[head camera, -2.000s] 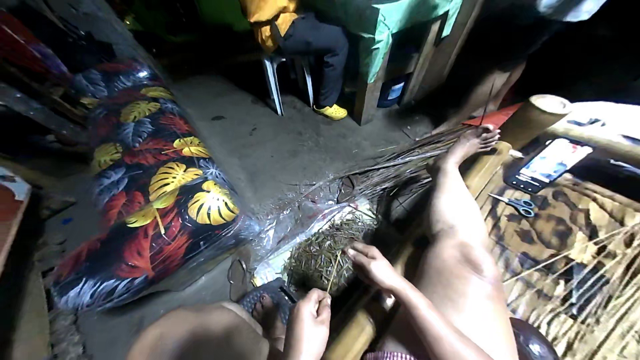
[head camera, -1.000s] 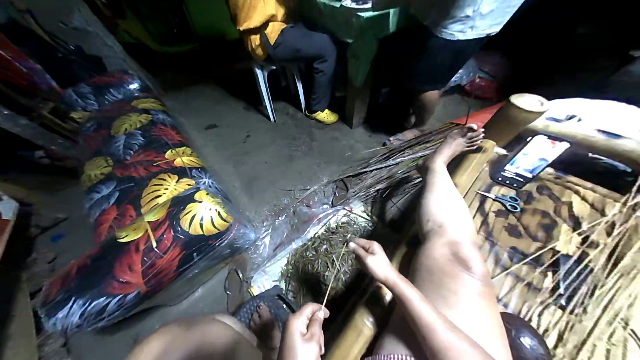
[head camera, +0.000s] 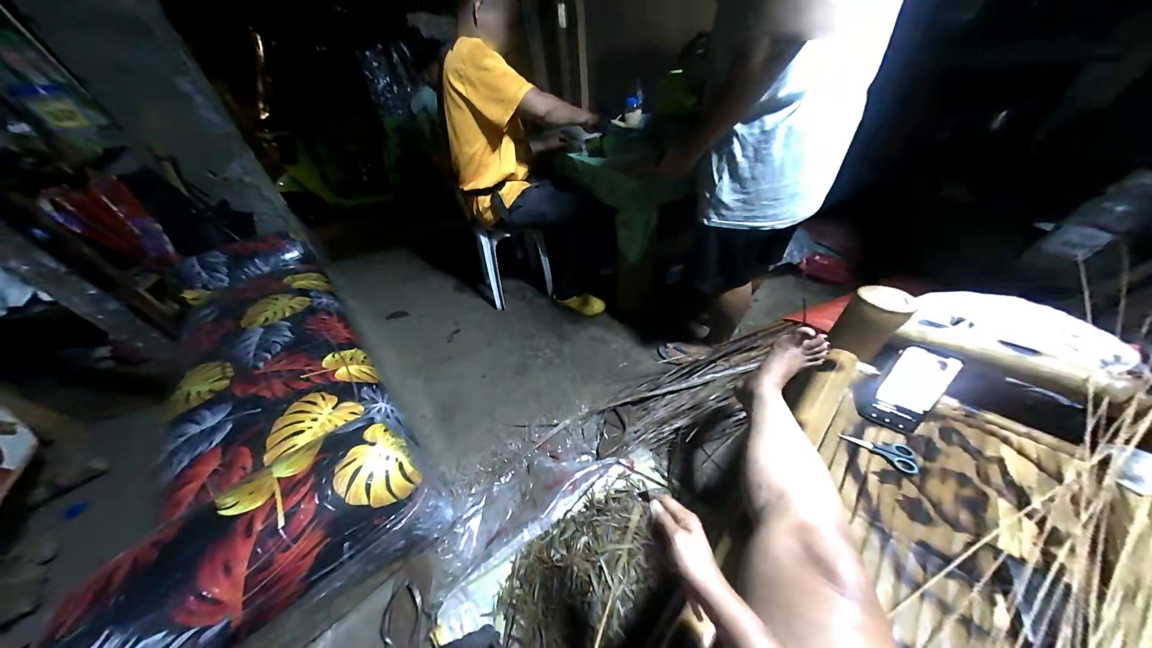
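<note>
My right hand (head camera: 686, 542) is at the lower middle, over the edge of a pile of dry plant trimmings (head camera: 580, 567). Its thumb and fingers are close together, with a small dark thing at their tips; whether they grip it is unclear. A thin pale strip (head camera: 607, 614) rises from the bottom edge in front of the pile. My left hand is out of view. Scissors (head camera: 891, 453) with dark handles lie on the bamboo surface to the right, beside a phone (head camera: 916, 382) with a lit screen. Long dry stalks (head camera: 711, 382) lie beyond the pile.
My bare leg stretches along the bamboo bench (head camera: 832, 396). Loose pale strips (head camera: 1089, 540) fan out at right. A leaf-patterned cushion (head camera: 297, 432) lies left, near clear plastic sheeting (head camera: 513, 504). One person sits on a chair (head camera: 489, 270) at a green-covered table; another stands beside it.
The view has tilted up. My left hand, holding one end of a thin strip in the earlier frames, has left the view. The person in the pale shirt stands nearer the table than two seconds ago.
</note>
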